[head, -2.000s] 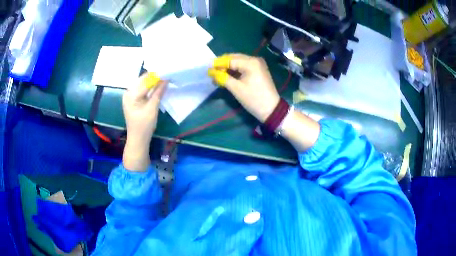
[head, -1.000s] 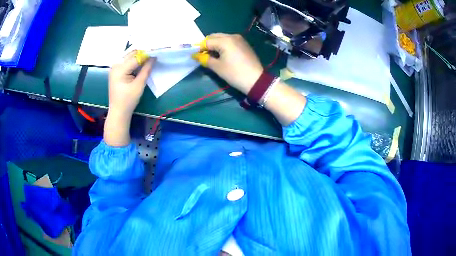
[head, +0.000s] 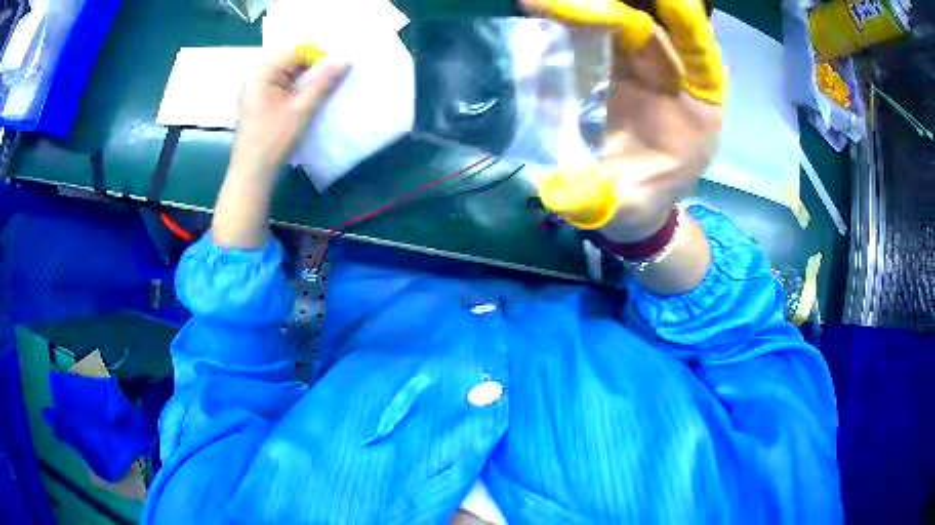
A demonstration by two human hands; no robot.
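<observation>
My right hand (head: 656,113), with yellow finger cots, is raised close to the camera and holds a thin clear plate (head: 513,92) by its edges. The plate is see-through with bright reflections, and the green mat shows through it. My left hand (head: 282,108) is over the left edge of the white sheets (head: 364,113), thumb and fingers near them; whether it grips one is unclear. A loose white square (head: 205,87) lies left of them. The black housing is almost wholly hidden behind my right hand.
A white work sheet (head: 754,123) lies at right. A yellow can (head: 856,26) and a bag of finger cots (head: 832,87) stand back right. Red and black wires (head: 410,195) cross the green bench (head: 461,231). A blue bin (head: 77,72) is at the left edge.
My right hand has moved right and up towards the camera with the clear plate. My left hand has let go of the plate and shifted slightly up over the white sheets.
</observation>
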